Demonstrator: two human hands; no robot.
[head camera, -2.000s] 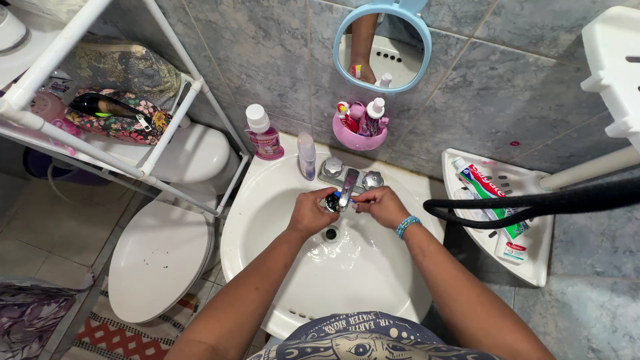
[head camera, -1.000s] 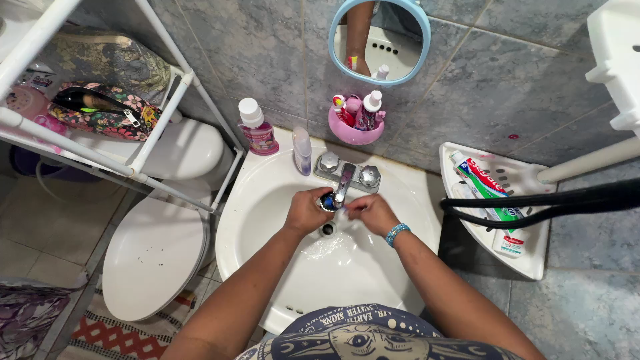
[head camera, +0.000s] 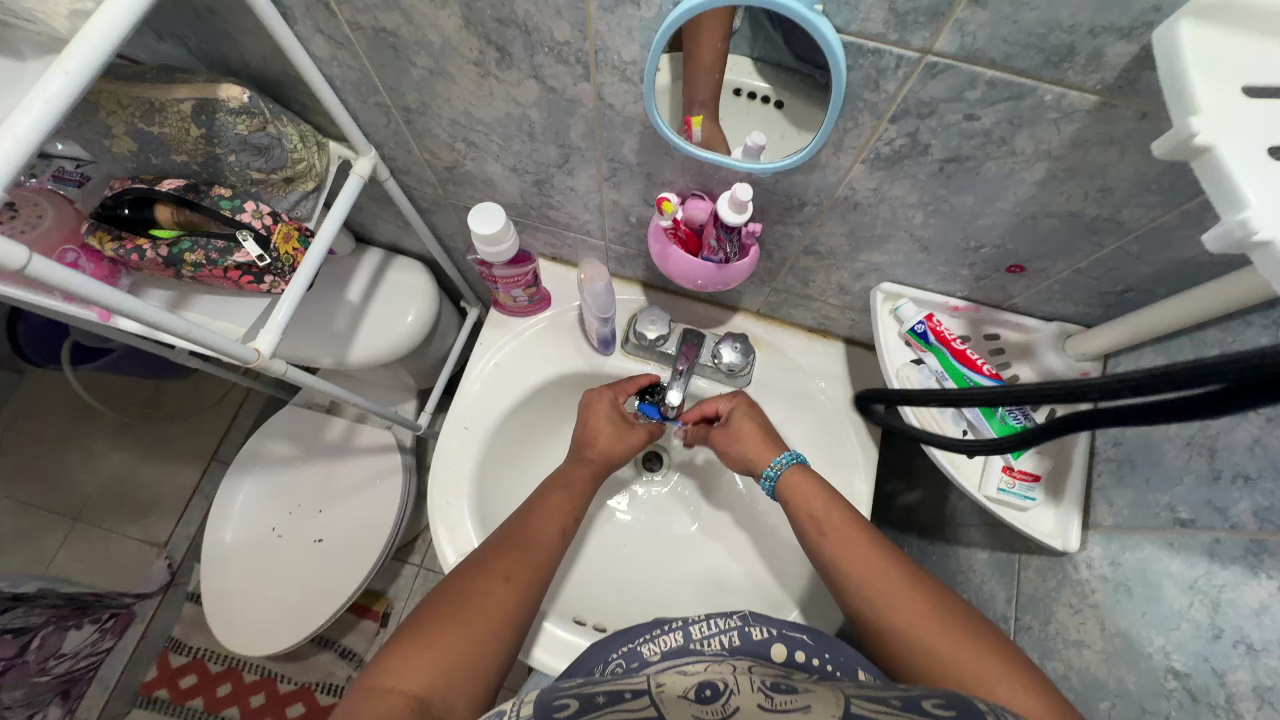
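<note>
Under the spout of the chrome faucet (head camera: 684, 365), my left hand (head camera: 608, 425) grips a small dark and blue object (head camera: 652, 405), too small and covered to identify. My right hand (head camera: 735, 430), with a beaded bracelet (head camera: 780, 473) at its wrist, pinches at the object's right side near the spout tip; whether it holds a separate small piece cannot be told. Both hands are over the white sink basin (head camera: 520, 440), above its drain (head camera: 653, 461). Water glistens in the bowl below them.
A pink mouthwash bottle (head camera: 508, 265) and a clear bottle (head camera: 597, 308) stand behind the basin. A pink cup (head camera: 704, 262) hangs below a round mirror (head camera: 652, 90). Right, a corner shelf (head camera: 1060, 500) holds toothpaste (head camera: 965, 370), with black straps (head camera: 1130, 388) across it. Left are a pipe rack (head camera: 315, 250) and toilet (head camera: 300, 520).
The hands stay beneath the spout with the small object. More of its blue part shows now than two seconds ago.
</note>
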